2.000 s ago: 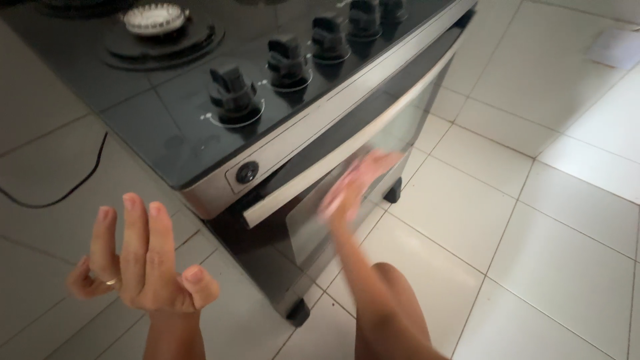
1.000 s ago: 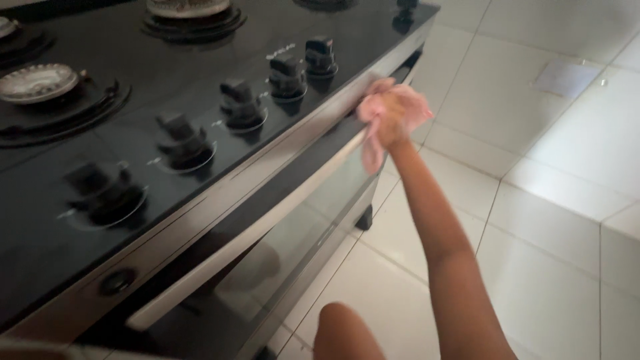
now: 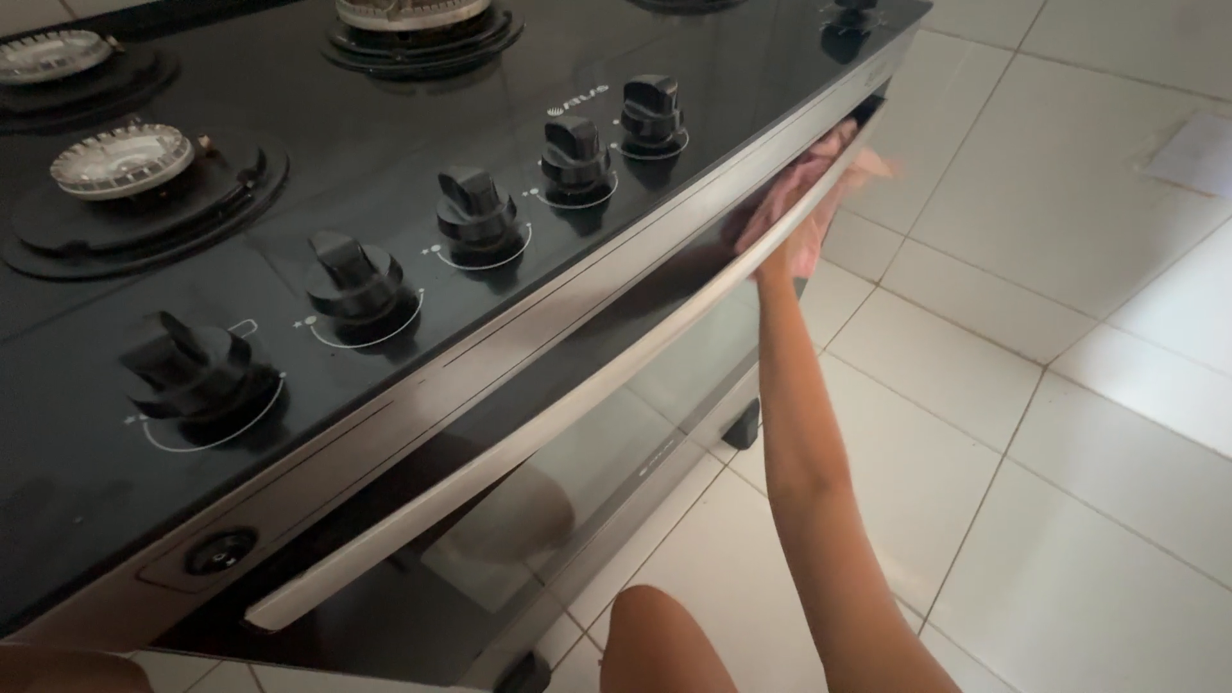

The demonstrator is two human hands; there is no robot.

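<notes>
My right hand [image 3: 782, 252] holds a pink cloth [image 3: 807, 197] at the far right end of the oven door handle [image 3: 539, 433]. Part of the cloth lies behind the handle, against the top of the oven door, and part sticks out in front; both are blurred. The handle hides some of my fingers. A piece of skin, perhaps my left arm, shows at the bottom left edge, but my left hand is out of view. Above the handle run the stove's steel front strip [image 3: 414, 404] and a row of black knobs [image 3: 356, 279] on the dark cooktop [image 3: 318, 144].
Gas burners [image 3: 123, 162] sit on the cooktop at the left and top. A round black switch [image 3: 221, 551] is set in the strip's near end. My knee [image 3: 659, 640] is below the oven door [image 3: 597, 433]. White floor tiles [image 3: 934, 404] surround the stove's black feet [image 3: 743, 425].
My right hand with the cloth has moved from in front of the oven door to the handle's far end, and the cloth now reaches behind the handle. My left hand has left the view.
</notes>
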